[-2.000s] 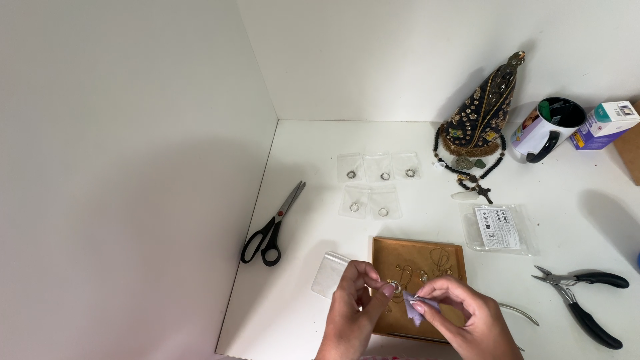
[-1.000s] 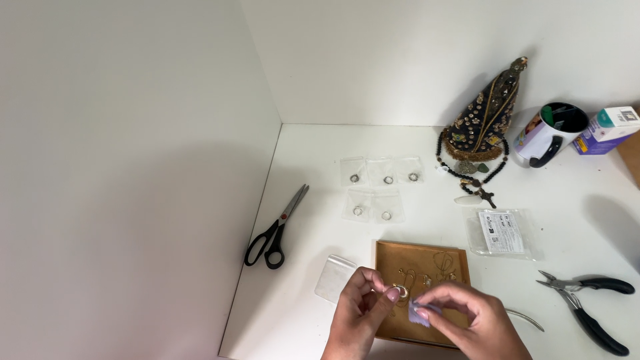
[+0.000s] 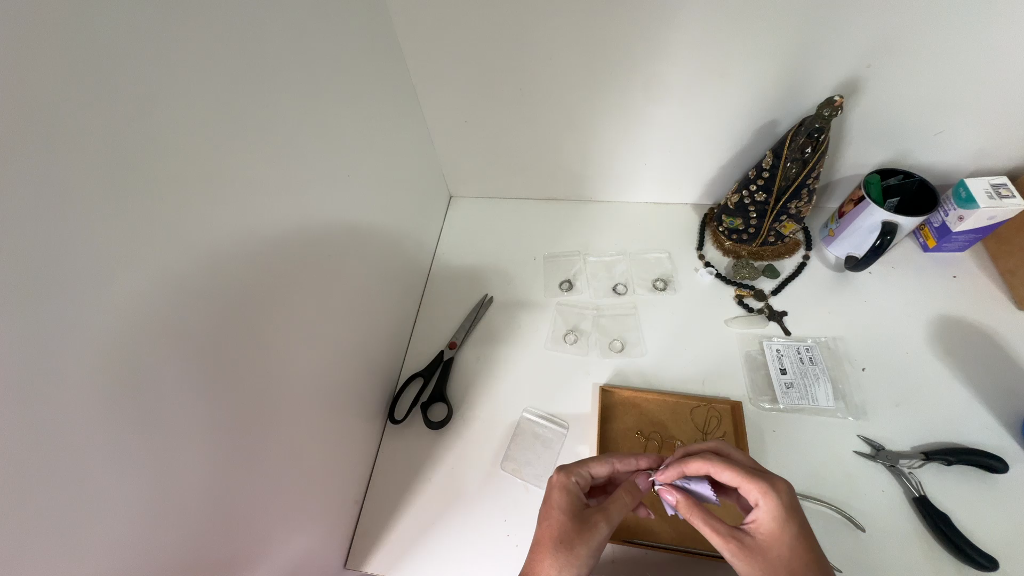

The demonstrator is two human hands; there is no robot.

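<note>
Over a shallow brown tray (image 3: pixel 672 394), my left hand (image 3: pixel 588 508) pinches a small piece of jewelry, mostly hidden by the fingertips. My right hand (image 3: pixel 740 500) grips a lilac cloth (image 3: pixel 698 490) with a zigzag edge and presses it against that piece. Fine gold-coloured chains (image 3: pixel 708 422) lie in the tray beyond the fingers. A transparent zip bag (image 3: pixel 536 446) rests on the table to the left of the tray. Farther back are several small clear bags, each with a ring, one of them holding a silver-coloured ring (image 3: pixel 570 338).
Black-handled scissors (image 3: pixel 440 376) lie at left. On the right are pliers (image 3: pixel 912 464), a curved metal tool (image 3: pixel 832 509) partly behind my hand, and a labelled plastic packet (image 3: pixel 800 376). Behind stand a draped figurine (image 3: pixel 772 184) with a bead rosary (image 3: pixel 792 276), a mug (image 3: pixel 876 216) and a carton (image 3: pixel 968 214).
My hands have come together, and the cloth in my right hand now meets the piece in my left. A ring-like piece showed at my left fingertips earlier; it is now mostly covered.
</note>
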